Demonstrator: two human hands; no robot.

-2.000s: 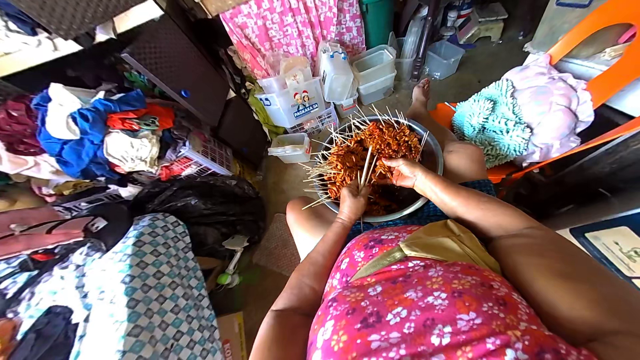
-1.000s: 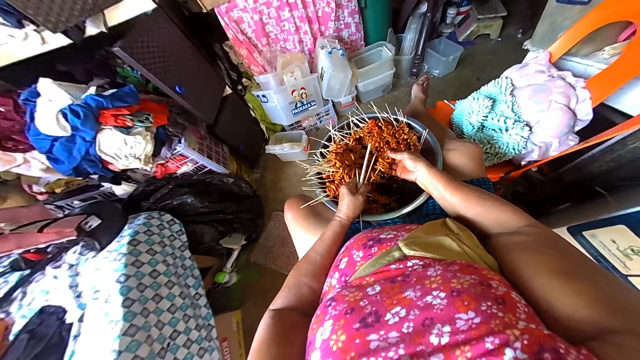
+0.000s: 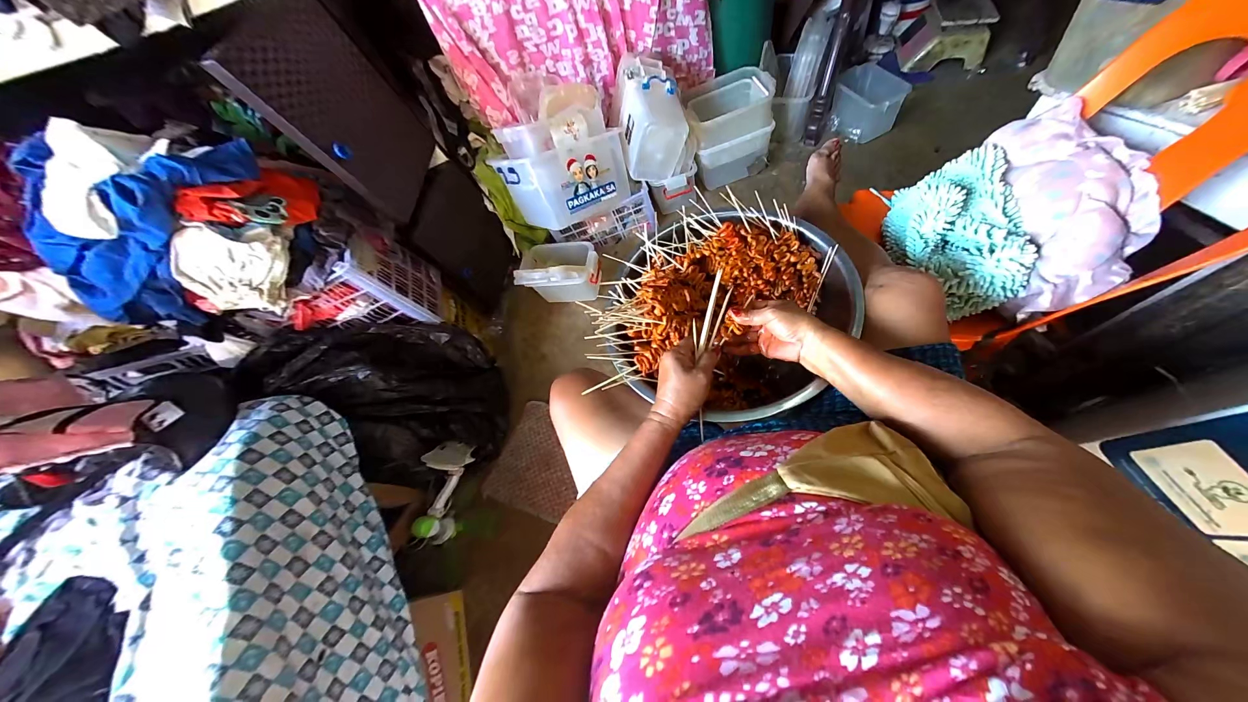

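A round metal basin [image 3: 846, 278] rests between my legs, filled with skewered reddish-orange marinated pieces [image 3: 682, 283], likely meat. Pale skewer ends stick out over its back and left rim. My left hand [image 3: 687, 375] is over the near left part of the basin, closed around several thin wooden skewers [image 3: 712, 307] that point upward. Close to its right, my right hand [image 3: 775, 330] has its fingers on some of the reddish pieces beside those skewers. The fingertips of both hands are partly hidden by the food. Dark sauce or loose pieces lie low in the basin.
A small plastic tub [image 3: 561, 273] sits left of the basin. Clear plastic containers [image 3: 731, 127] stand behind it. An orange chair [image 3: 1111, 283] holding a mint and pale purple cloth is at right. Black plastic bags [image 3: 390, 390] and a checkered cloth [image 3: 283, 546] lie at left.
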